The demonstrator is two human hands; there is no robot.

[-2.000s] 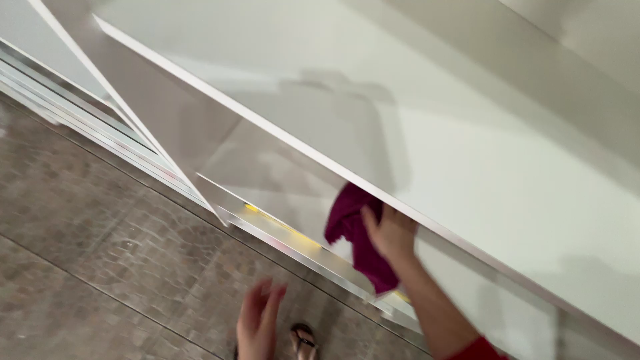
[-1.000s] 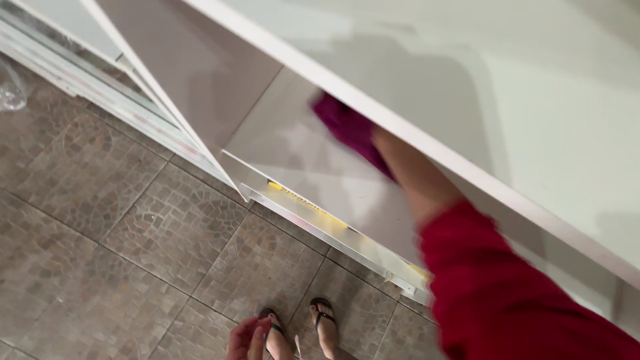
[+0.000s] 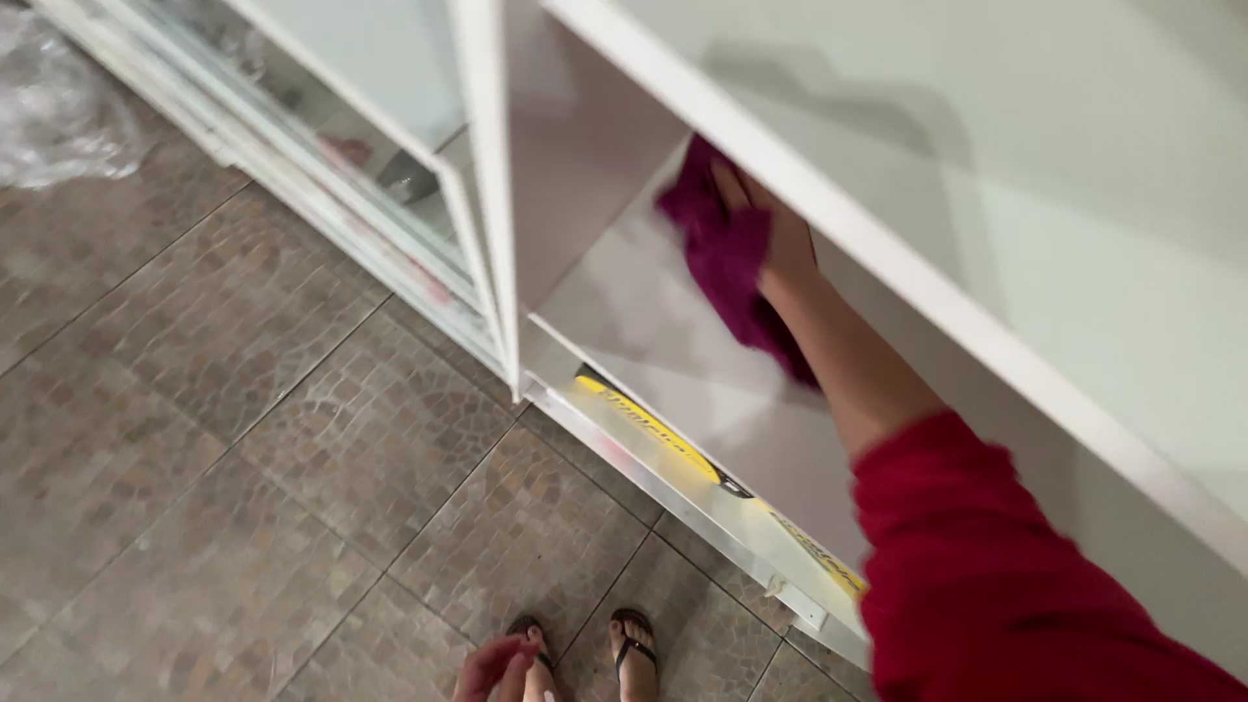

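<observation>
My right hand is inside a white shelf compartment, its fingers on a purple cloth that lies against the pale compartment floor. Part of the hand is hidden behind the white edge of the upper shelf. The cloth hangs down beside my wrist. At the bottom of the view my left hand shows only in part, blurred, above the tiled floor, with nothing seen in it.
A white upright panel divides the unit. Yellow lettered strips run along the compartment's front edge. Glass panels with rails stand at the left. Clear plastic wrapping lies on the tiled floor. My sandalled feet are below.
From the front edge two seconds ago, my right hand has moved deeper into the compartment with the purple cloth. My left hand stays low, outside the unit. The view has shifted.
</observation>
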